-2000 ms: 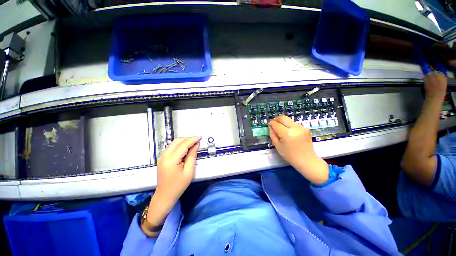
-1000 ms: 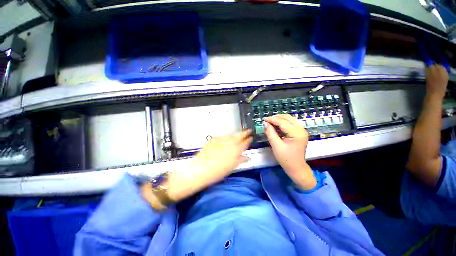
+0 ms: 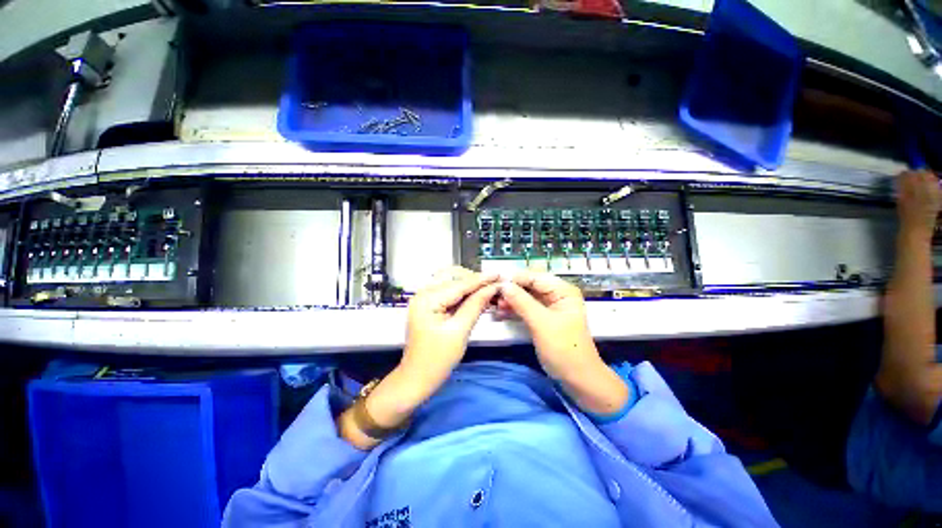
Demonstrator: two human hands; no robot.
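The green circuit board panel (image 3: pixel 575 235) lies in a black carrier (image 3: pixel 682 232) on the conveyor, in front of me and slightly to the right. My left hand (image 3: pixel 449 320) and my right hand (image 3: pixel 553 320) meet at the fingertips at the carrier's lower left edge. A small dark thing shows between the fingertips, too small to name surely; it may be a leaded component (image 3: pixel 500 300). Which hand holds it cannot be told. Two pallet clips (image 3: pixel 489 194) stand at the carrier's far edge.
A second panel (image 3: pixel 98 248) in a carrier lies at the left. A metal stopper bar (image 3: pixel 378 248) crosses the track. A parts bin (image 3: pixel 377 134) holds loose silvery pieces; another blue bin (image 3: pixel 742 88) is tilted. A neighbour's arm (image 3: pixel 909 299) is at the right.
My left hand has moved in from the left to meet my right hand, which has drawn back from the board. A second carrier with a green panel has come into view at the left.
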